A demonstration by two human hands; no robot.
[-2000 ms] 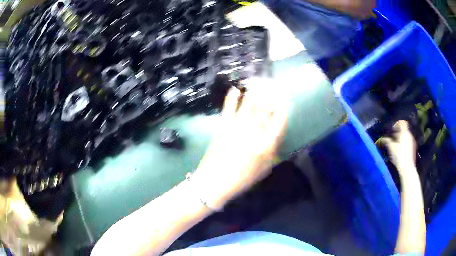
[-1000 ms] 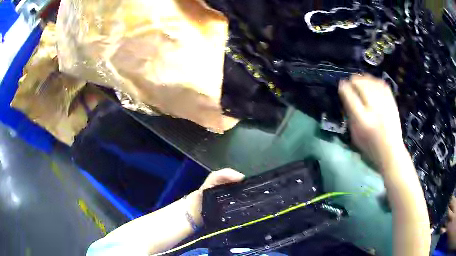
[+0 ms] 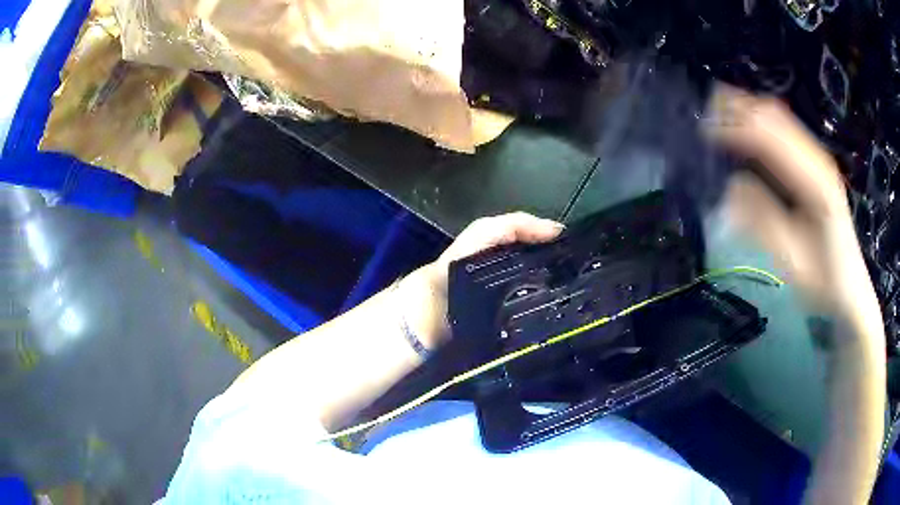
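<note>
My left hand (image 3: 508, 237) grips the left end of a long black socket housing (image 3: 572, 296) held over my lap, thumb on its top edge. A second black panel or frame (image 3: 622, 395) lies along its lower side; I cannot tell if they are joined. A thin yellow-green earth wire (image 3: 553, 340) runs across the housing from my forearm to beyond its right end. My right hand (image 3: 780, 168) is blurred, at the upper right of the housing. A blurred dark piece (image 3: 656, 138) is beside its fingers; I cannot tell whether it is held.
Crumpled brown paper (image 3: 326, 59) with clear film lies at the upper left of the green table (image 3: 454, 182). A pile of black parts (image 3: 839, 89) covers the far and right side. A blue crate (image 3: 276, 217) with a dark inside is below the table's left edge.
My left hand and the housing have moved up and right in view. My right hand has come away from the pile spot and is blurred. The second black panel shows more fully.
</note>
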